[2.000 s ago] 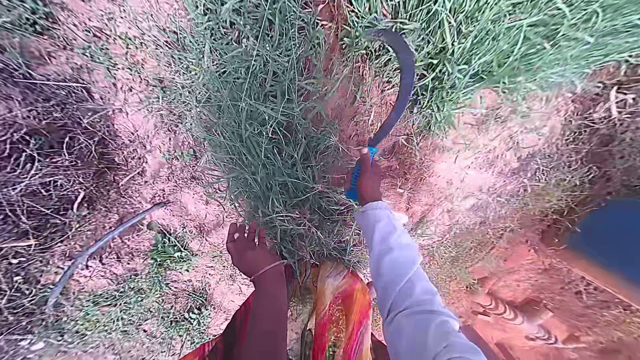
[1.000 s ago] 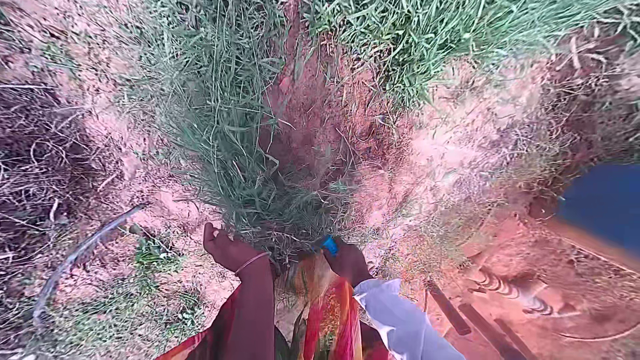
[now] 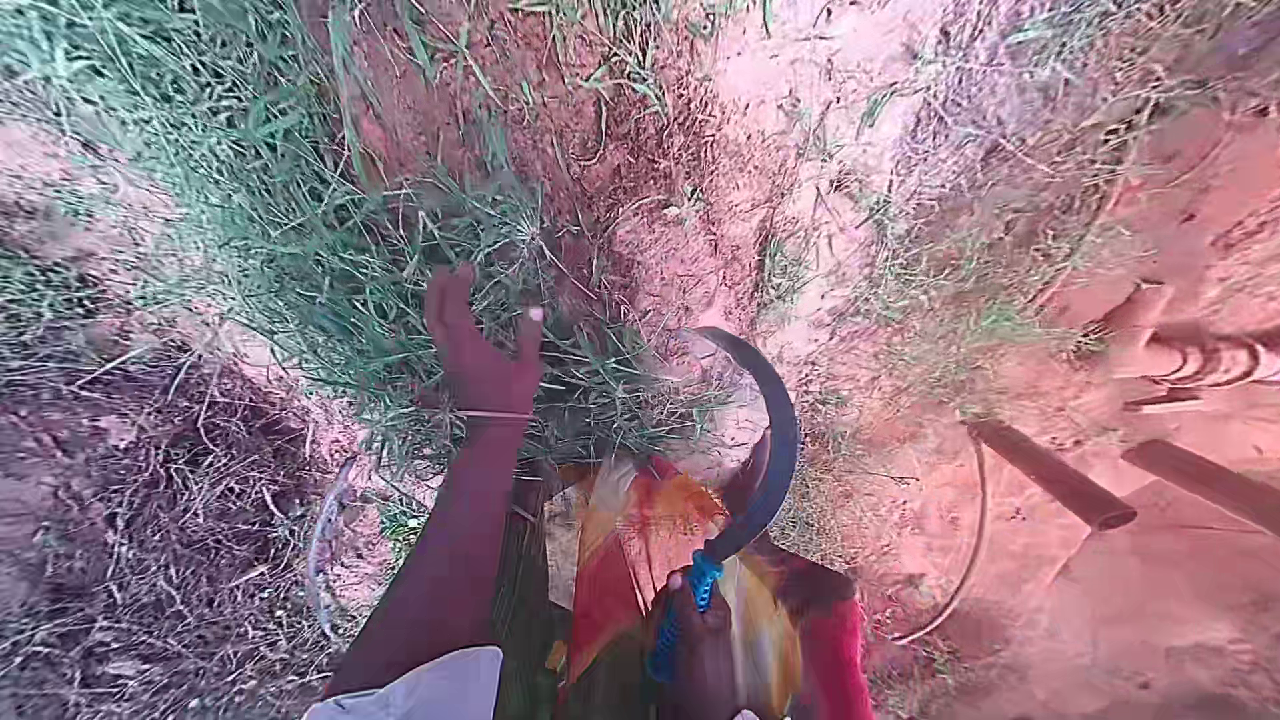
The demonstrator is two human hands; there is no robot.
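A sickle with a dark curved blade (image 3: 785, 430) and a blue-wrapped handle is in my right hand (image 3: 700, 630), low in front of my colourful patterned clothing (image 3: 640, 530). The blade arcs up and its tip points left, just right of the cut-looking grass. My left hand (image 3: 485, 345), a thin bangle at its wrist, is over the green grass (image 3: 300, 230) with thumb and fingers apart. Grass lies around and under that hand; I see nothing held in it.
Dry tangled stalks (image 3: 170, 480) cover the left side, with a pale curved stick (image 3: 325, 550) beside them. Reddish bare soil (image 3: 660, 260) lies ahead. On the right are two pipe-like pieces (image 3: 1055, 475), a thin curved strip (image 3: 975, 540) and ridged objects (image 3: 1200, 360).
My right hand has drawn the sickle back toward my body from the grass, where it was two seconds ago. My left hand has moved forward onto the grass. The view has shifted.
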